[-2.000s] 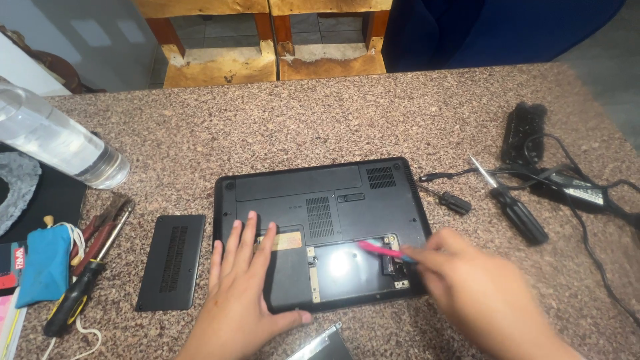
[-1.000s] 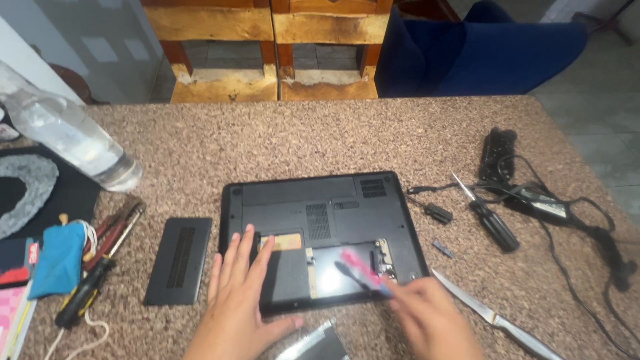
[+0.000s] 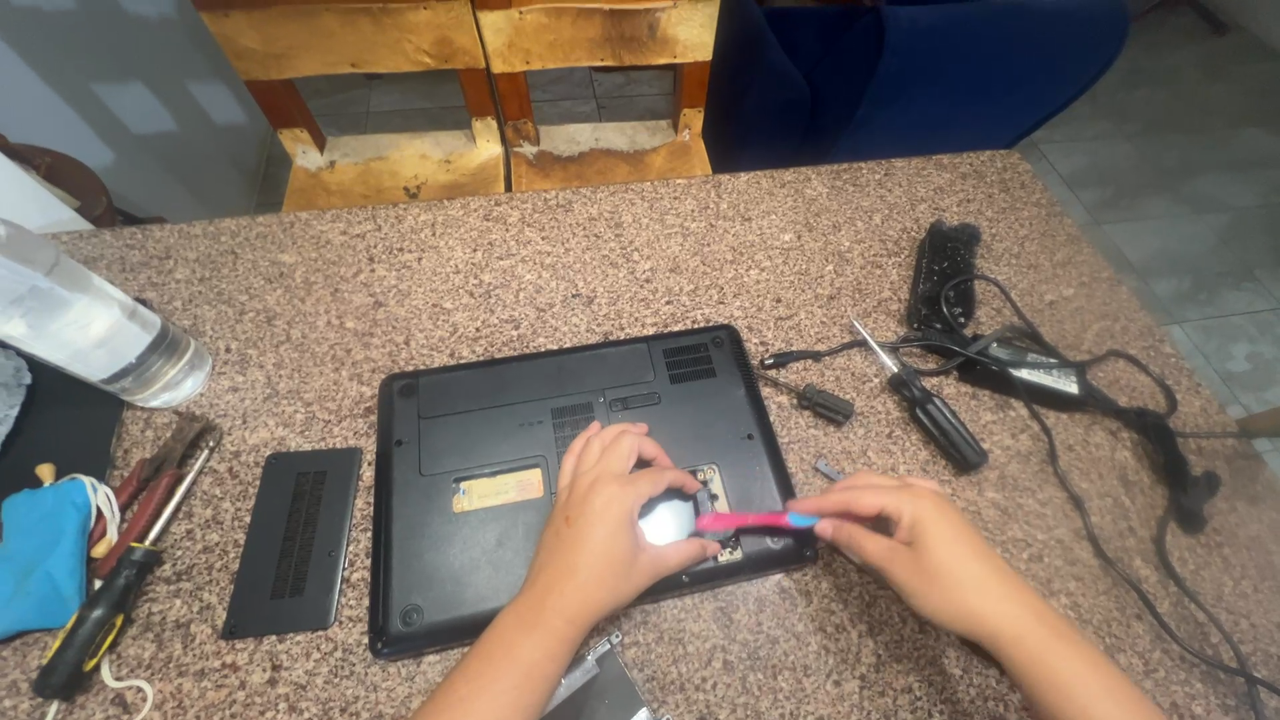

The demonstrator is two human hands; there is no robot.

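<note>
A black laptop [image 3: 480, 590] lies underside up on the speckled stone tabletop, with its drive bay uncovered. Over that bay is my left hand [image 3: 615, 500]; its thumb and index finger are at a small dark part [image 3: 712, 505] at the bay's right end, though whether they pinch it is hard to see. My right hand [image 3: 890, 540] holds a pink and blue brush [image 3: 750, 521], whose head reaches the same part. Left of the laptop lies a vented black cover panel [image 3: 298, 540]. A metal drive or bracket [image 3: 605, 685] shows at the bottom edge, partly behind my left forearm.
Two screwdrivers [image 3: 935, 420] [image 3: 822, 402] and a charger with tangled cable [image 3: 1040, 370] are on the right. Left stand or lie a clear bottle [image 3: 110, 320], red-handled pliers [image 3: 140, 510], a black and yellow screwdriver [image 3: 100, 620] and a blue pouch [image 3: 40, 560]. Chairs [image 3: 390, 175] are beyond the table.
My left hand has moved right, from flat on the laptop's underside to the drive bay. The brush in my right hand now points left at the bay's right end.
</note>
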